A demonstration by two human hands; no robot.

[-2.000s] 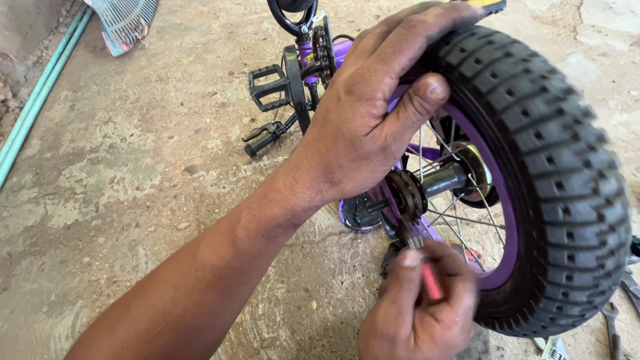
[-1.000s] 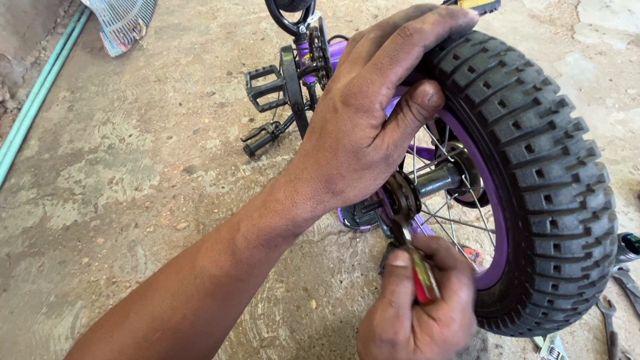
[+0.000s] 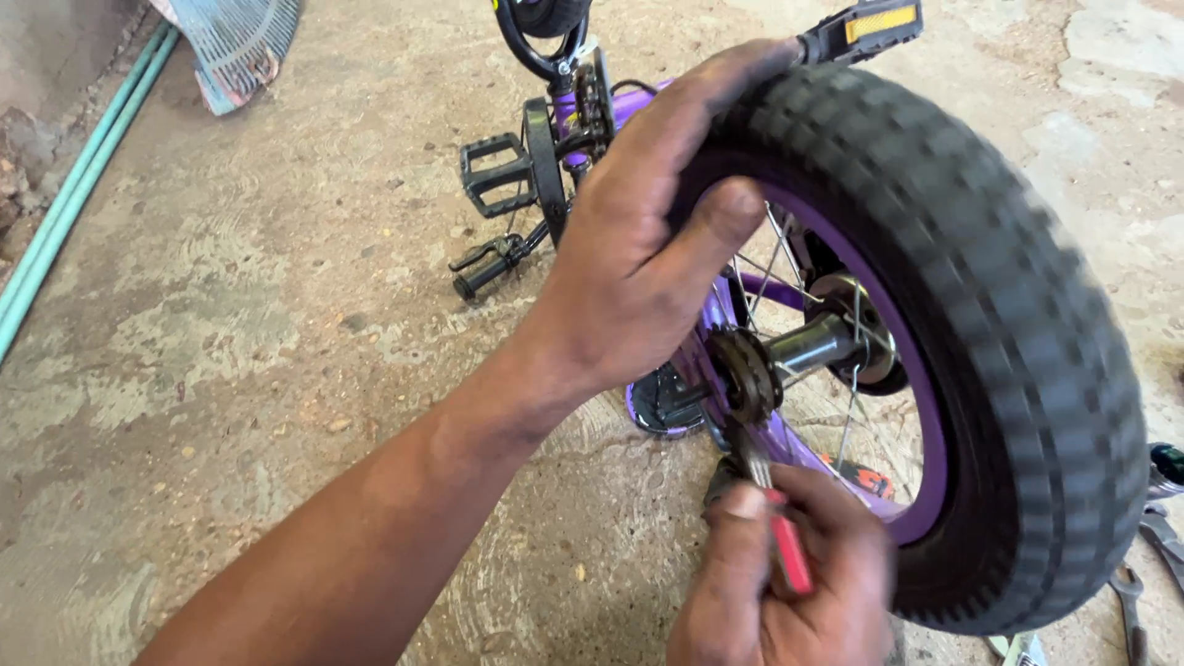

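Note:
My left hand (image 3: 638,231) lies along the near side of a small bicycle's black knobby tyre (image 3: 999,277), thumb over the purple wheel rim (image 3: 928,444). Low in the view, my right hand (image 3: 786,573) grips a red-handled tool (image 3: 788,553); its metal end reaches to the underside of the rear sprocket (image 3: 747,375) and chain. My fingers and the sprocket partly hide that end, so its kind is unclear. A metal hub (image 3: 809,350) with spokes runs from the sprocket into the wheel. The tyre tread looks blurred.
The bicycle's black pedal (image 3: 498,174) and handlebar grip (image 3: 486,277) are beyond my left arm. Another pedal (image 3: 869,32) with a yellow reflector stands above the tyre. Wrenches (image 3: 1128,610) lie at the lower right. Green pipes (image 3: 83,185) and a rake head (image 3: 242,46) are at upper left.
The wheel's tread and spokes show in different positions, so the wheel has turned. My left hand stays on the tyre, and my right hand still holds the red-handled tool at the sprocket.

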